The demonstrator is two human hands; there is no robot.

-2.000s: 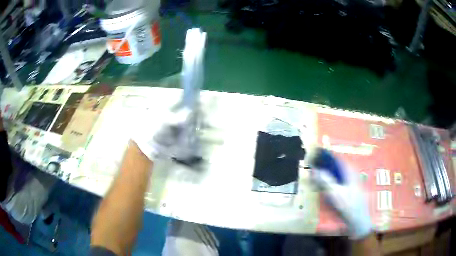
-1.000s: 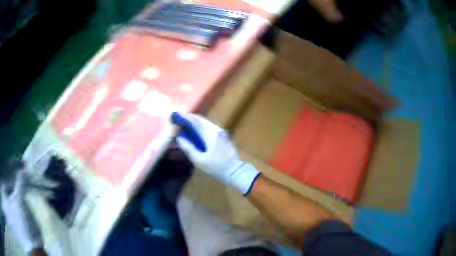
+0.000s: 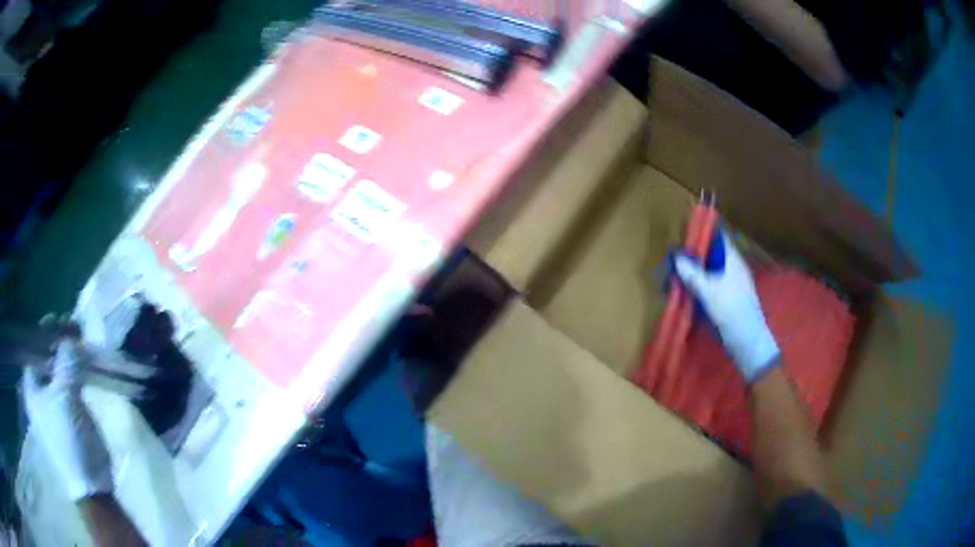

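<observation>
My right hand [image 3: 729, 305], in a white glove with blue fingertips, is inside the open carton [image 3: 577, 251]. It is closed around a few red rods [image 3: 700, 230] whose metallic tips point up. More red rods [image 3: 796, 331] lie packed in the carton below and beside the hand. My left hand [image 3: 66, 422], gloved, is at the far left over the bench, closed around the blurred silver-grey metal tubes [image 3: 102, 369]. Their ends are at the black pad [image 3: 160, 363] on its grey plate. How many tubes it holds cannot be told.
Silver tubes with black ends [image 3: 428, 43] lie at the top of the pink-red sheet [image 3: 331, 128] on the bench. The carton's flaps stand open beside the bench edge. Another person's arm [image 3: 791, 41] shows at the top right. Blue floor lies at the right.
My right hand has moved from beside the bench edge into the carton and taken hold of red rods. My left hand still holds the tubes at the pad. The view has shifted slightly.
</observation>
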